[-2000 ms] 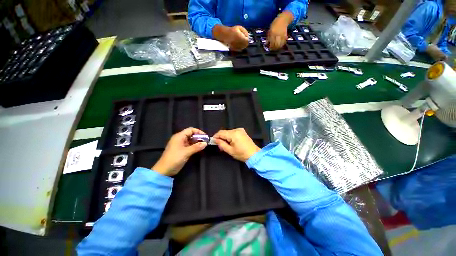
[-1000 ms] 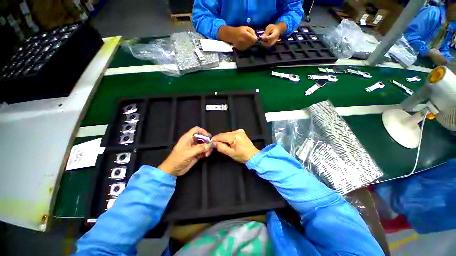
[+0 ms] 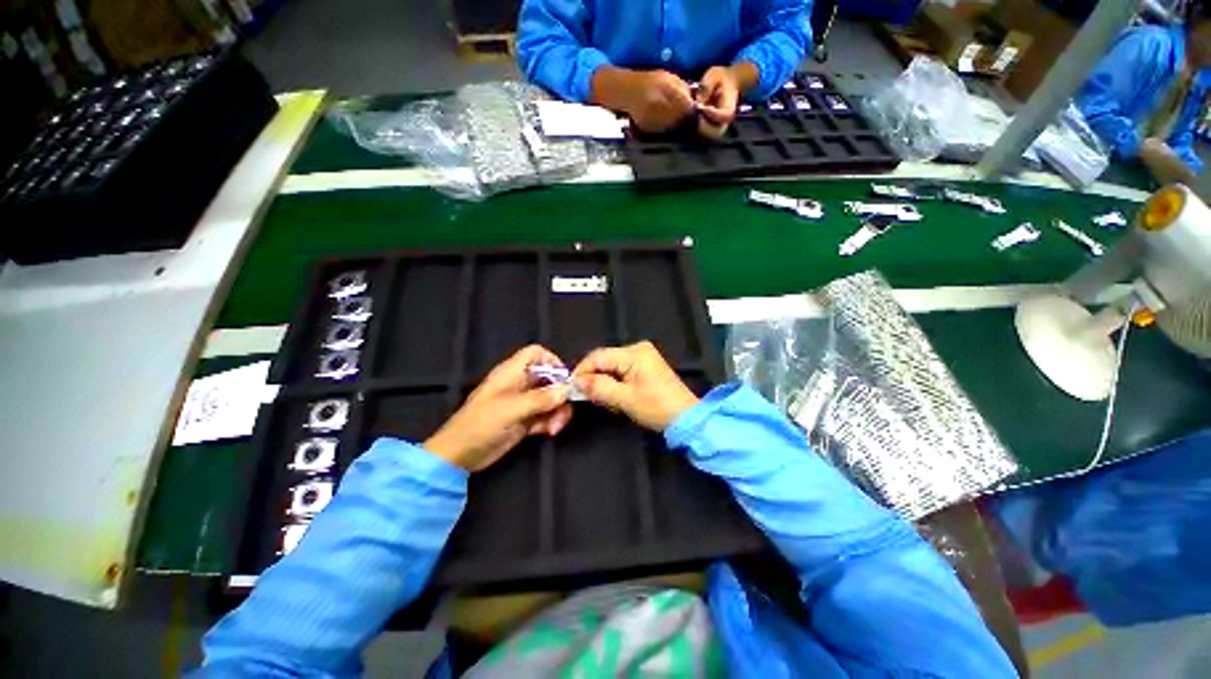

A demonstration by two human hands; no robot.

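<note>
My left hand (image 3: 502,411) and my right hand (image 3: 638,385) meet over the middle of the black compartment tray (image 3: 491,578). My left fingers hold a small silvery module (image 3: 546,375), mostly covered by the fingers. My right fingertips pinch a small pale strip part (image 3: 576,390) against it; whether the two are joined cannot be told. Several square modules (image 3: 315,454) with dark round centres lie in the tray's left column. One pale strip (image 3: 579,284) lies in an upper pocket.
Bagged strips (image 3: 916,398) lie right of the tray, near a white fan (image 3: 1066,338). Joined pieces (image 3: 786,203) lie on the green belt (image 3: 531,215). Across it, a person in blue (image 3: 664,40) works at another tray (image 3: 764,166). Stacked trays (image 3: 126,146) stand far left; a paper label (image 3: 222,402) lies at left.
The module has turned between my fingers and shows less. My hands stay close together over the tray. The joined pieces on the belt have shifted right. The other person's hands have come together.
</note>
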